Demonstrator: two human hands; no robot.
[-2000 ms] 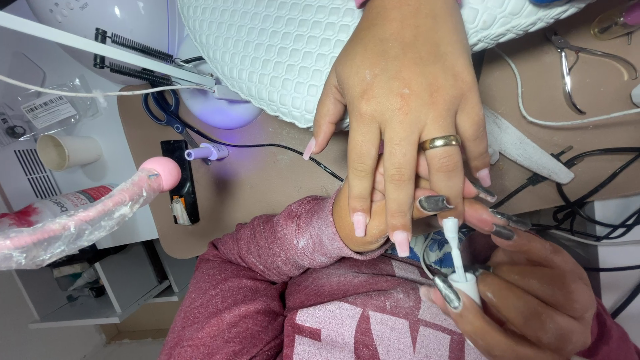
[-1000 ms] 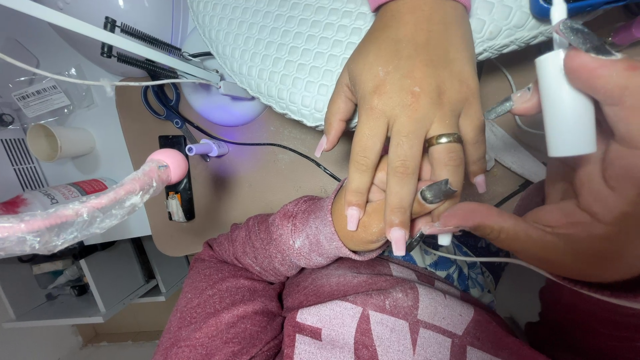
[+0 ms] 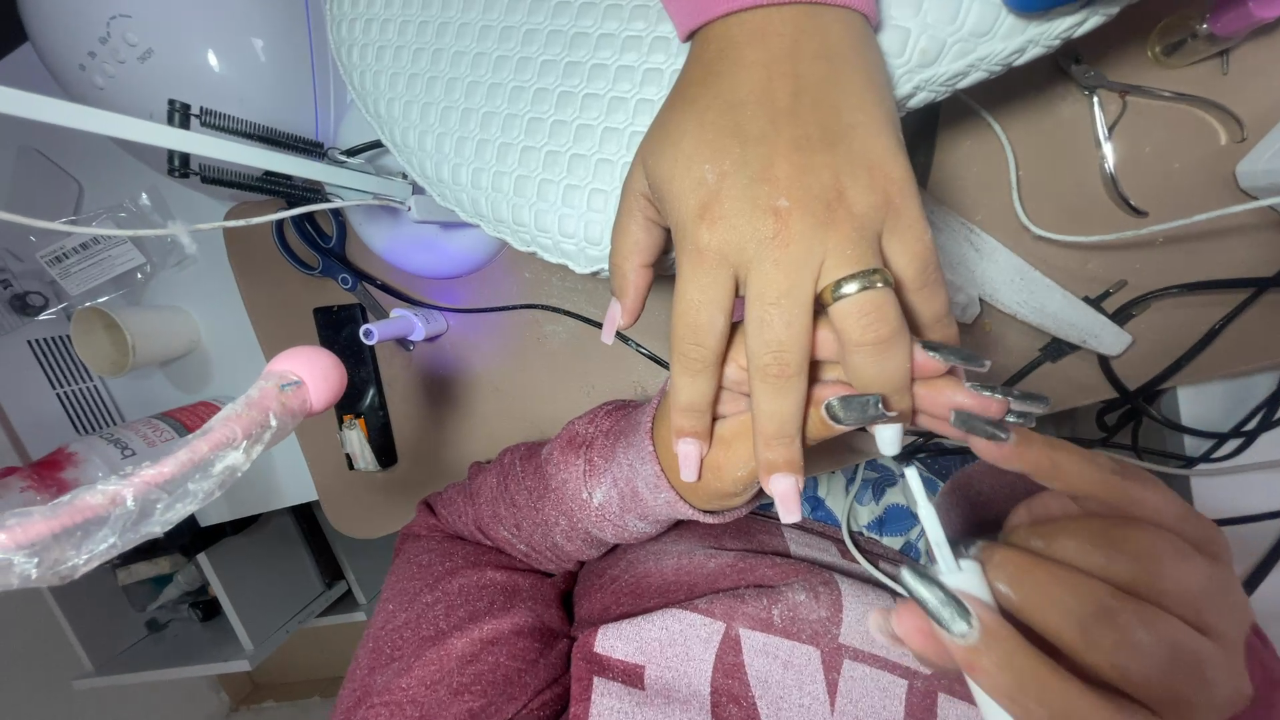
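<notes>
Another person's hand [image 3: 780,200] lies palm down, with pale pink nails and a gold-coloured ring [image 3: 855,287] on the ring finger. Beneath it is my left hand [image 3: 835,418], whose thumb and fingers hold that ring finger near its tip. The nail [image 3: 888,440] there is white, unlike the pink ones. In my right hand [image 3: 1110,570] I grip a white nail-polish brush [image 3: 932,520] by its cap, the bristles just below the white nail, with a small gap between them. Dark metallic nails show on both my hands.
A quilted white cushion [image 3: 500,110] supports the other person's wrist. Cuticle nippers [image 3: 1108,150], a white nail file [image 3: 1030,280] and black cables [image 3: 1170,380] lie right. Left are scissors [image 3: 325,250], a lilac polish bottle [image 3: 405,326], a paper cup [image 3: 135,338] and a plastic-wrapped pink arm [image 3: 170,470].
One second ago my right hand was raised at the upper right with the brush. Now it is lower, with the bristles near the ring fingernail. My left hand still holds the finger.
</notes>
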